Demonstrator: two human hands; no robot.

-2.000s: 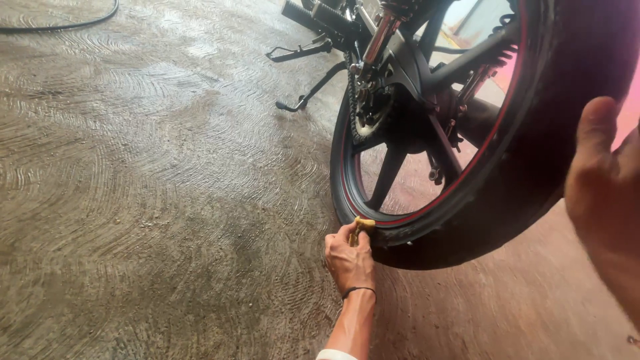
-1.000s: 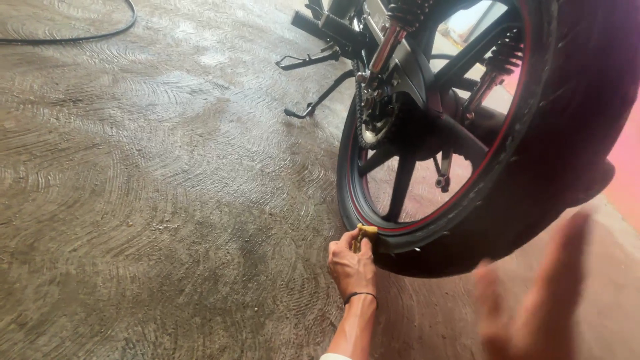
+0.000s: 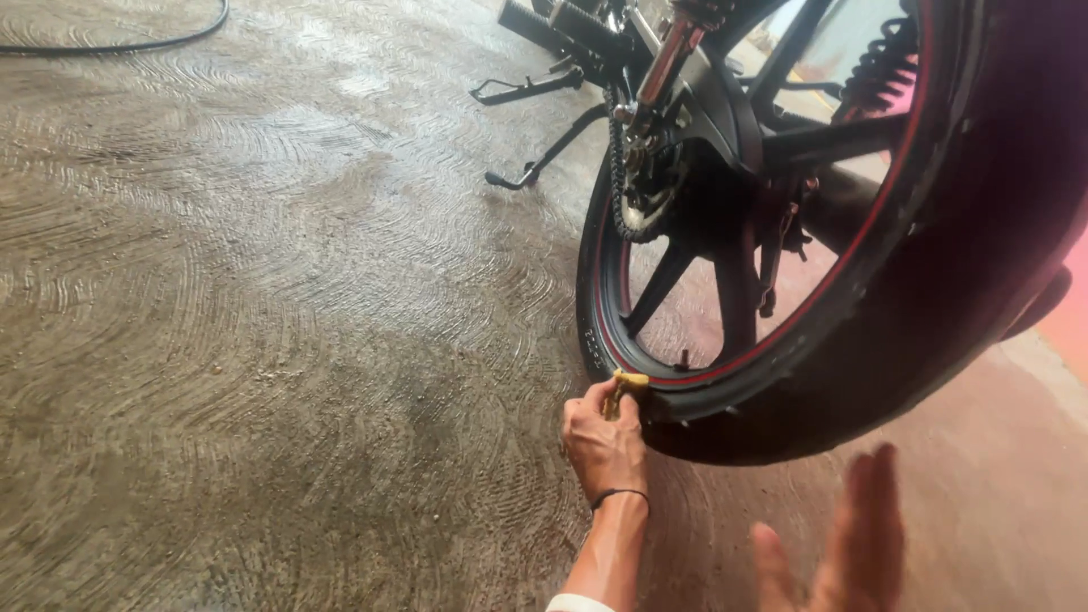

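My left hand (image 3: pixel 606 442), with a dark cord around its wrist, pinches a small yellow sponge (image 3: pixel 629 387) against the sidewall near the rim. That sidewall belongs to the black rear tyre (image 3: pixel 816 408) of a motorcycle. A red stripe runs round the spoked wheel rim (image 3: pixel 739 367), and a valve stem (image 3: pixel 682 360) stands up from it just right of the sponge. My right hand (image 3: pixel 837 544), blurred and partly cut off by the lower edge, is below the tyre with fingers apart, holding nothing and not touching the wheel.
A side stand (image 3: pixel 552 153) and a footrest (image 3: pixel 527 87) jut out left of the wheel. The drive chain (image 3: pixel 618 187) and a shock absorber (image 3: pixel 884 68) are near the hub. A black hose (image 3: pixel 127 47) lies on the wet, textured concrete floor (image 3: pixel 297 340) at the upper left.
My right hand has moved from beside the tyre at the right edge to below it. My left hand stays at the lower rim with the sponge. The wheel's spokes have turned.
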